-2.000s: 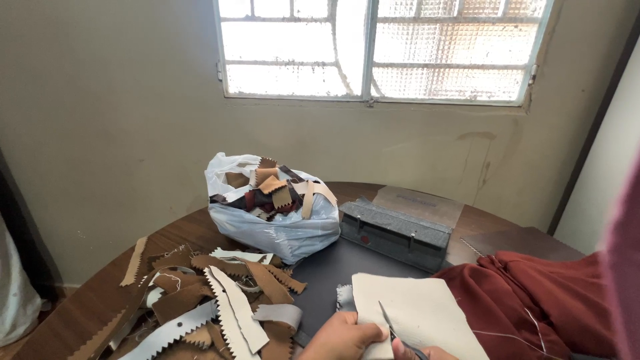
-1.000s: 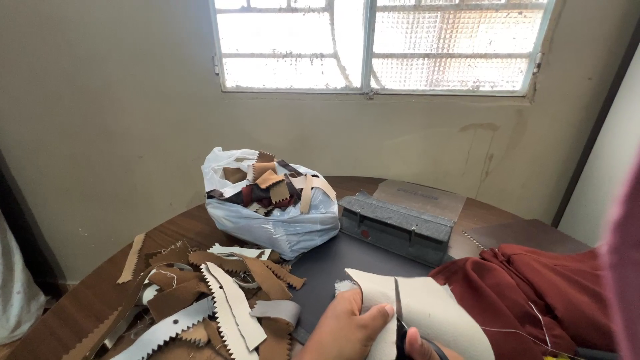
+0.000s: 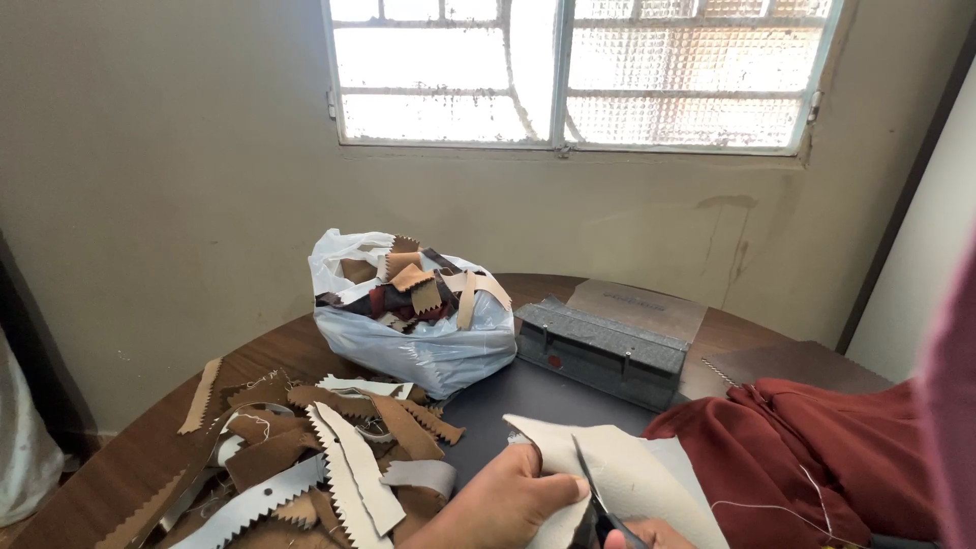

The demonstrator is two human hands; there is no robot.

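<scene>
A cream piece of textured material [image 3: 648, 469], like leatherette, lies bent at the lower centre of the head view. My left hand [image 3: 507, 499] pinches its left part between thumb and fingers. My right hand [image 3: 652, 534], mostly cut off by the bottom edge, holds scissors [image 3: 591, 488] with a dark handle. One blade shows over the cream piece, right beside my left thumb. White fluffy backing peeks out behind my left fingers.
Zigzag-edged scraps [image 3: 358, 473] are heaped at left. Behind them stands a white plastic bag [image 3: 427, 358] full of offcuts. A grey fabric-covered box [image 3: 602, 351] sits at centre right, dark red cloth [image 3: 823, 450] with loose thread at right. All rest on a round wooden table [image 3: 267, 343].
The cream piece, flatter two seconds ago, is now bent up and split by the scissors' line. My left hand has moved from its lower left edge to farther up its left side.
</scene>
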